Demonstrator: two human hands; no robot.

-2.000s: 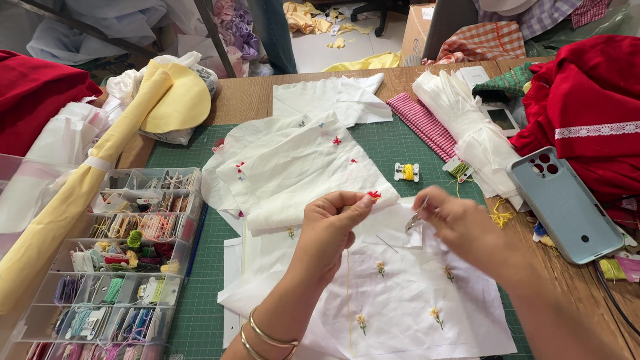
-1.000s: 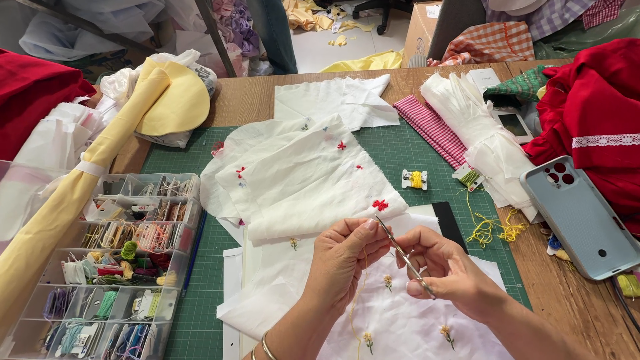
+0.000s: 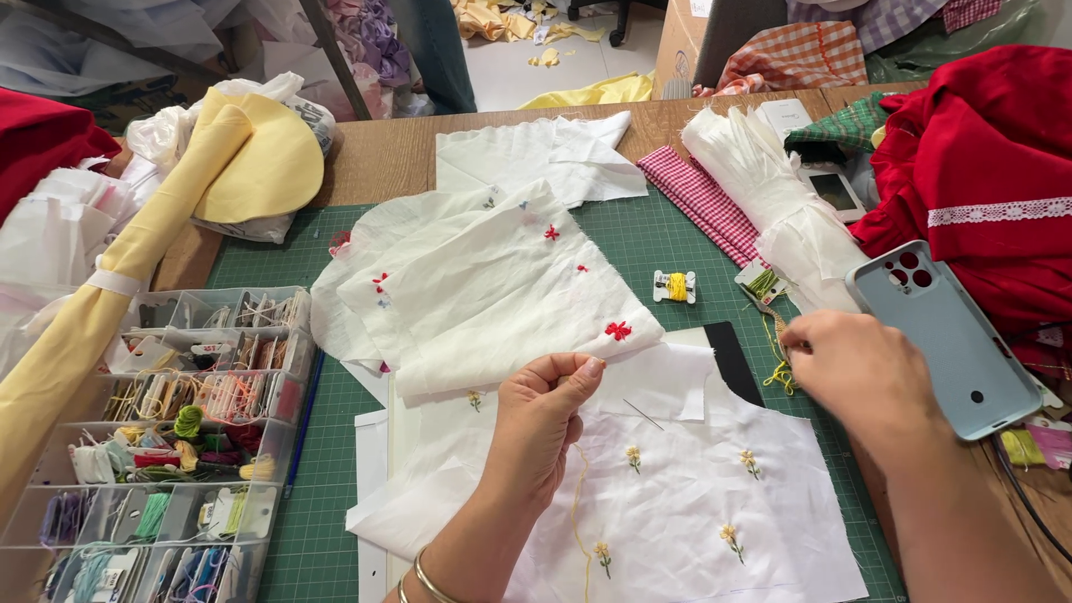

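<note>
My left hand (image 3: 548,410) pinches the end of a yellow embroidery thread (image 3: 580,511), which hangs down over white fabric (image 3: 670,519) embroidered with small yellow flowers. A needle (image 3: 643,414) lies on that fabric, right of the hand. Beyond it spreads another white cloth (image 3: 494,293) with red stitched flowers. At the right, my right hand (image 3: 854,368) is on the handles of small scissors (image 3: 766,310), their blades pointing away over the mat; whether it still grips them is unclear. A bobbin of yellow floss (image 3: 674,286) lies on the green cutting mat (image 3: 620,226).
A divided plastic box (image 3: 276,444) of floss bobbins and a rolled yellow cloth (image 3: 109,310) stand at the left. At the right are a blue-grey phone (image 3: 946,343), a white fabric bundle (image 3: 779,201), red gingham cloth (image 3: 703,205) and red fabric (image 3: 980,151).
My right hand has moved right with the scissors, away from my left hand, to the mat's right side. One second ago the scissors were at the thread by my left fingertips.
</note>
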